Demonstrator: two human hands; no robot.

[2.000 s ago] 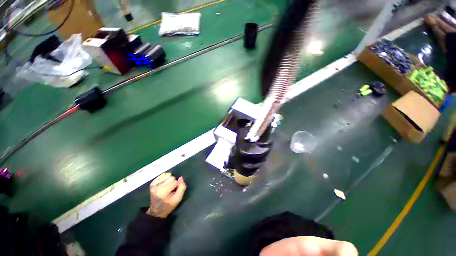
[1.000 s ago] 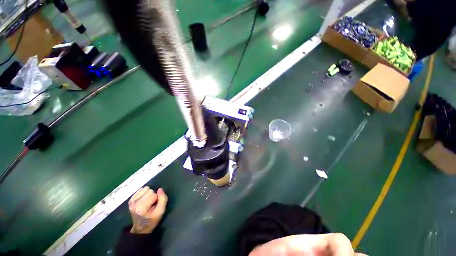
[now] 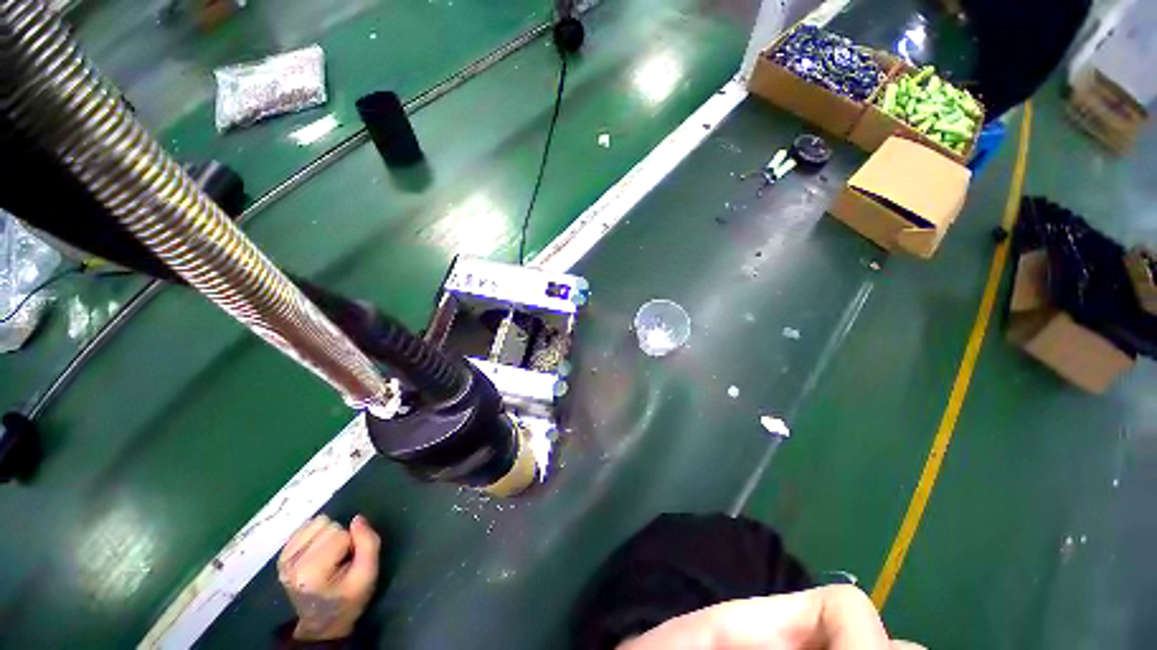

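The black electric screwdriver (image 3: 444,432) with a tan nose hangs tilted on its ribbed metal hose, partly covering the silver-white screw feeder (image 3: 514,286). No hand touches the screwdriver. Screws show in the feeder's open top, and tiny specks lie on the bench below the nose. My left hand (image 3: 327,574) is a closed fist by the bench's white edge strip, left of the screwdriver; nothing shows in it. My right hand (image 3: 774,622) is close to the camera and cut off by the bottom edge, its fingers hidden. A clear plastic cup (image 3: 662,328) stands right of the feeder.
Open cartons (image 3: 812,95) of blue and yellow-green parts are at the far right, with a brown carton (image 3: 903,191) nearer. A black cylindrical housing (image 3: 388,128) and a clear bag of small parts (image 3: 270,88) are across the line. Black trays (image 3: 1078,273) are at right. A person's dark sleeve is beyond the cartons.
The view has shifted, so the bench items sit further left. The hanging screwdriver looks larger and more tilted, and more of the feeder shows. My left hand stays a fist.
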